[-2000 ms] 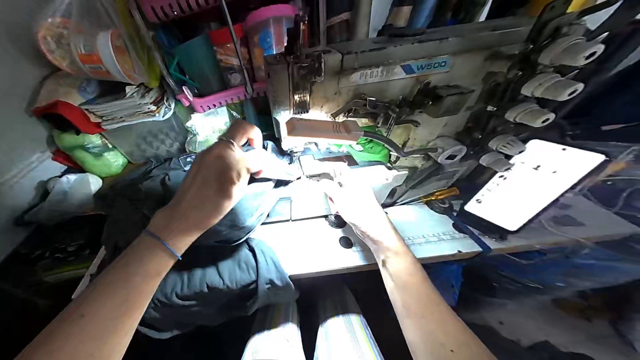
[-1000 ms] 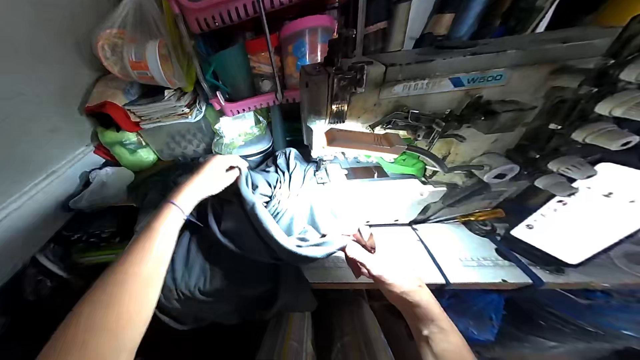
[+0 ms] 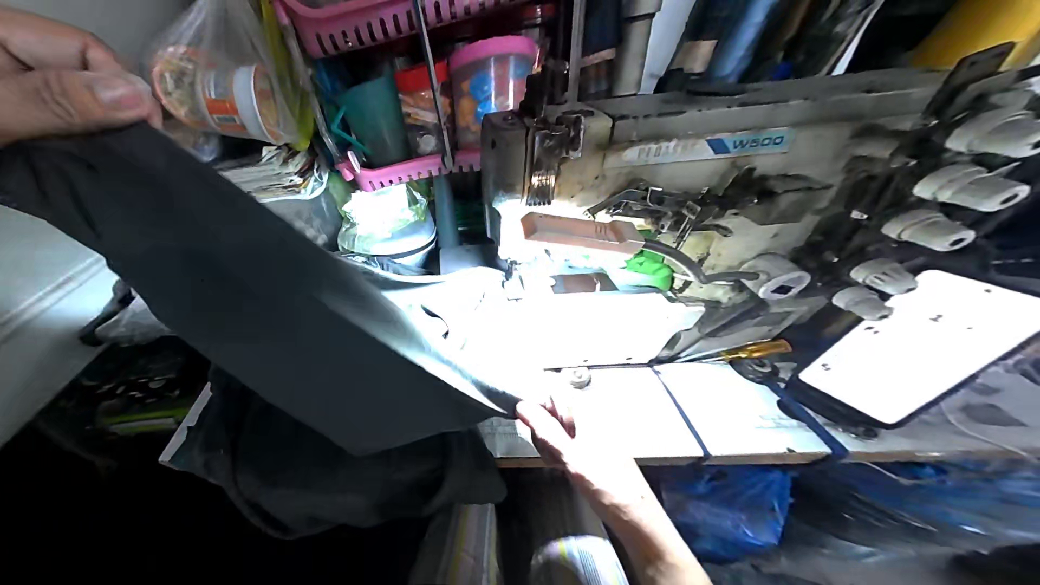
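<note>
A dark grey fabric garment (image 3: 276,317) is stretched diagonally between my two hands. Its upper corner is pinched in my left hand (image 3: 77,81), raised at the top left of the view. My right hand (image 3: 552,426) grips its lower edge just above the table's front edge. Part of the cloth reaches back to the needle area of a Pegasus W500 sewing machine (image 3: 699,146), where strong light washes out detail. More of the dark cloth hangs in folds over the table's front edge. A clip-on lamp (image 3: 581,231) shines beside the needles.
A tablet-like device with a bright white surface (image 3: 926,349) lies on the right of the white table (image 3: 731,414). A screwdriver with a yellow handle (image 3: 756,349) lies near the machine bed. Pink baskets (image 3: 406,171) with jars stand behind at left. Blue plastic bags (image 3: 723,508) are below the table.
My left hand has moved up and to the left, pulling the cloth into a long taut span. My right hand has gone from beside the needle area to the table's front.
</note>
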